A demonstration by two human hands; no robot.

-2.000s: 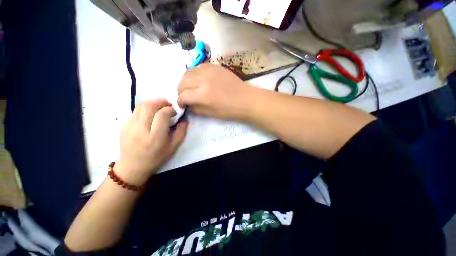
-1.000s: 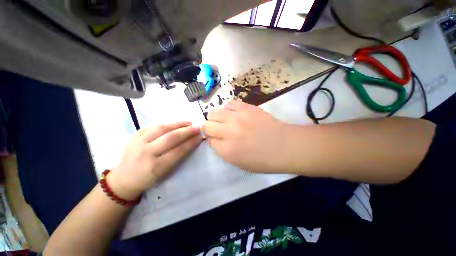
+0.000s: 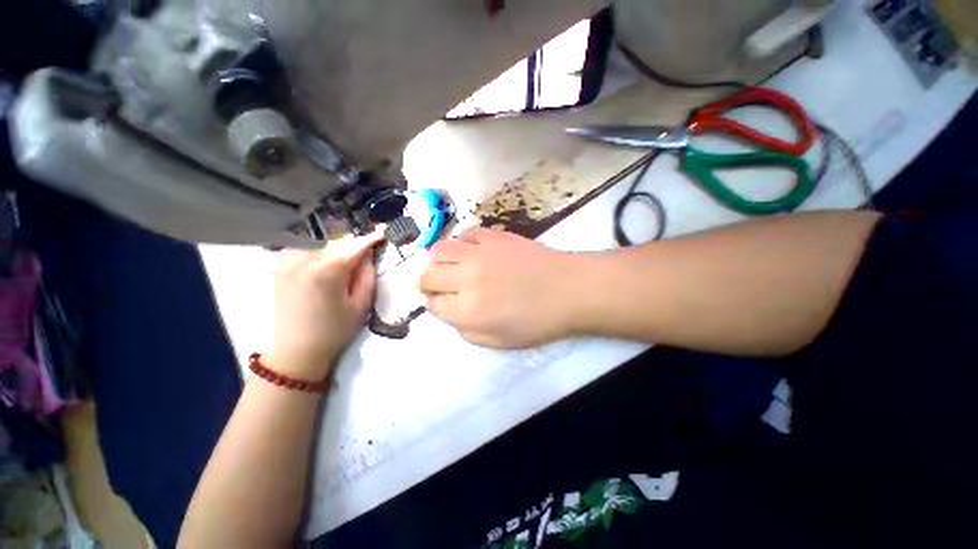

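A white panel (image 3: 399,281) with a dark edge lies under the needle area of the cream sewing machine head (image 3: 354,80). My left hand (image 3: 320,295) is flat at its left, fingertips close to the knurled screw (image 3: 401,231). My right hand (image 3: 499,287) has its fingers bent down on the panel's right side, near the dark edge; whether they pinch it is hidden. A bright blue attachment (image 3: 432,218) sits beside the needle area, just above my right hand.
Scissors (image 3: 686,137) with red and green handles lie at the right, with a black cord (image 3: 640,220) beside them. A phone (image 3: 558,73) stands behind the machine arm. Navy cloth (image 3: 150,332) hangs at the left. Small metal parts (image 3: 914,41) lie at the far right.
My hands have moved from the table's front up to the needle area. My left hand has parted from my right and reached beside the knurled screw. The camera view has also shifted.
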